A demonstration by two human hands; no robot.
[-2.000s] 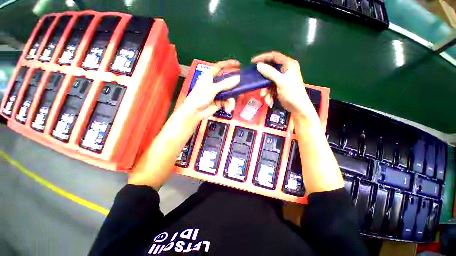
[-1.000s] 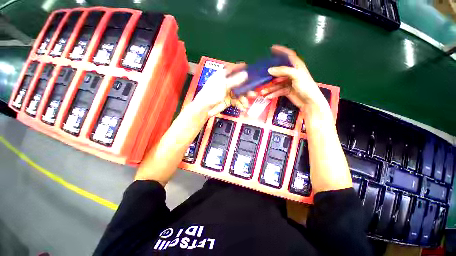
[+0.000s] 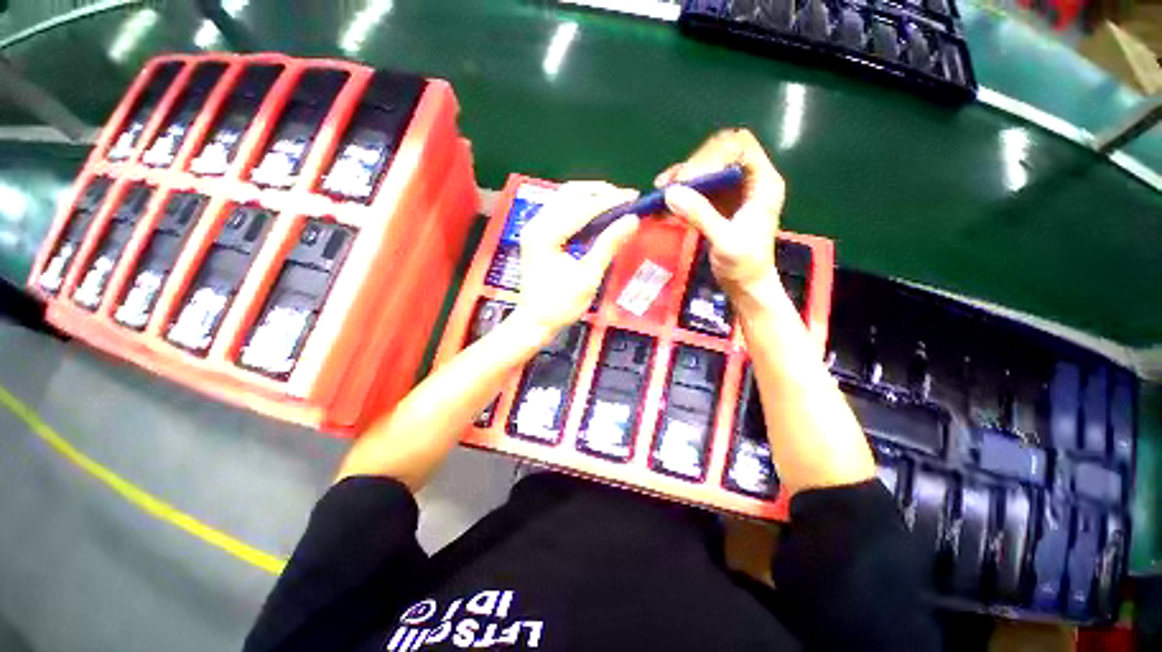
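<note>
A dark blue phone [image 3: 658,201] is held edge-on above the red tray [image 3: 612,469]. My left hand [image 3: 568,255] grips its left end and my right hand [image 3: 737,210] grips its right end, thumbs along the near edge. Whether a back cover is fully seated on it cannot be told. Below, the tray holds several open phone backs [image 3: 617,395] with white labels. A small white-and-red label [image 3: 644,288] lies in an empty slot between my hands. A phone with a bright blue screen [image 3: 524,217] lies at the tray's upper left, partly hidden by my left hand.
Stacked red trays [image 3: 395,280] with open-backed phones stand at the left. A black blister tray [image 3: 946,510] with dark blue covers lies at the right. Another black tray [image 3: 867,36] lies at the top on the green bench [image 3: 484,102]. A yellow line [image 3: 140,494] crosses the grey floor.
The blue phone has turned from showing its broad face to edge-on between my hands. Both hands still grip it. The view has shifted slightly.
</note>
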